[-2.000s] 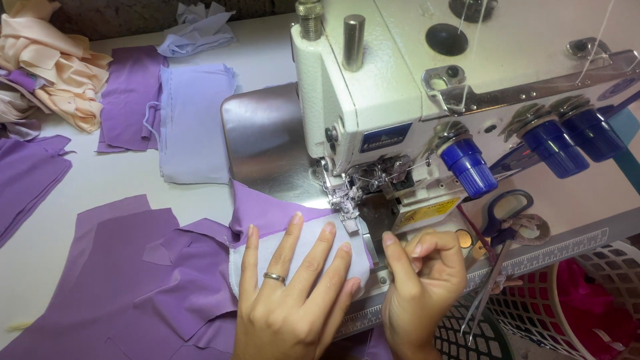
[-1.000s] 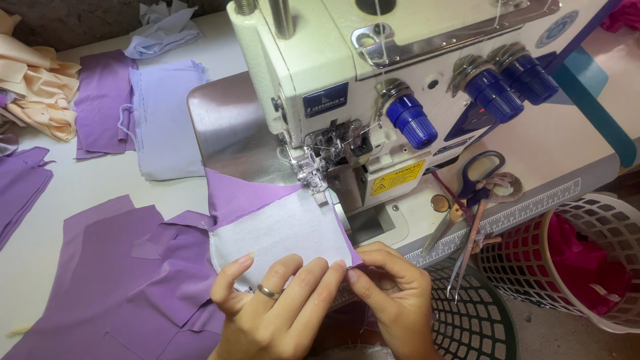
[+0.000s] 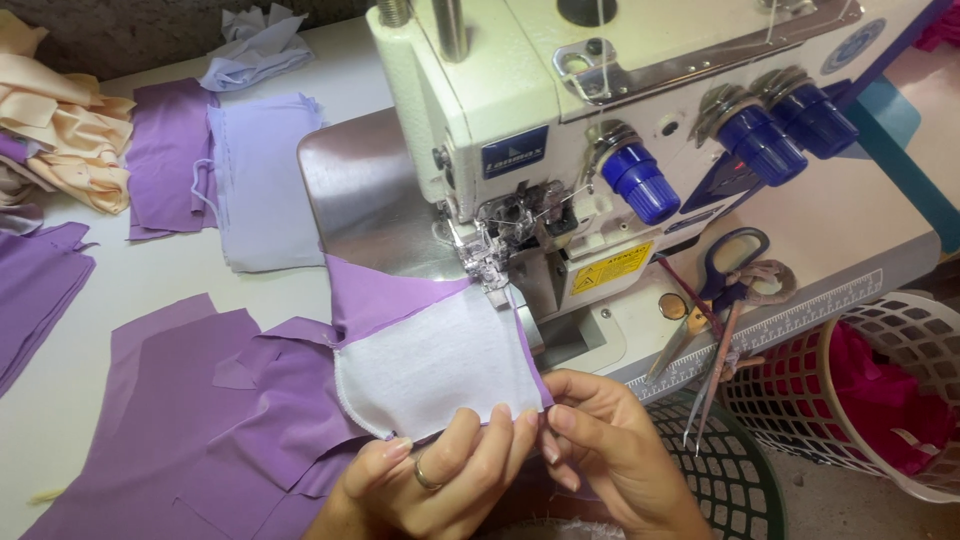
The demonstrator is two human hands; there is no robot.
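Note:
A white fabric piece [image 3: 435,360] lies over purple fabric [image 3: 382,296], with its far right corner under the presser foot [image 3: 491,277] of a Lanmax overlock sewing machine [image 3: 510,97]. My left hand [image 3: 442,472], wearing a ring, has its fingers along the near edge of the layered pieces and holds that edge. At the near right corner, my right hand [image 3: 607,450] pinches the purple strip that shows beyond the white piece. Stitching runs along the white piece's curved left edge. More purple fabric [image 3: 225,405] spreads on the table to the left, joined or touching at the stitched side.
Light blue pieces [image 3: 270,187], a purple stack [image 3: 169,165] and peach cloth [image 3: 67,135] lie at the back left. Scissors [image 3: 727,277] and tweezers [image 3: 716,375] rest at the ruler-marked table edge [image 3: 802,307]. Below stand a white basket [image 3: 847,442] with magenta fabric and a dark green basket [image 3: 720,465].
My left hand, flat on the white piece two seconds ago, has drawn back to its near edge. My right hand has moved from beside the presser foot to the near right corner. The view has shifted.

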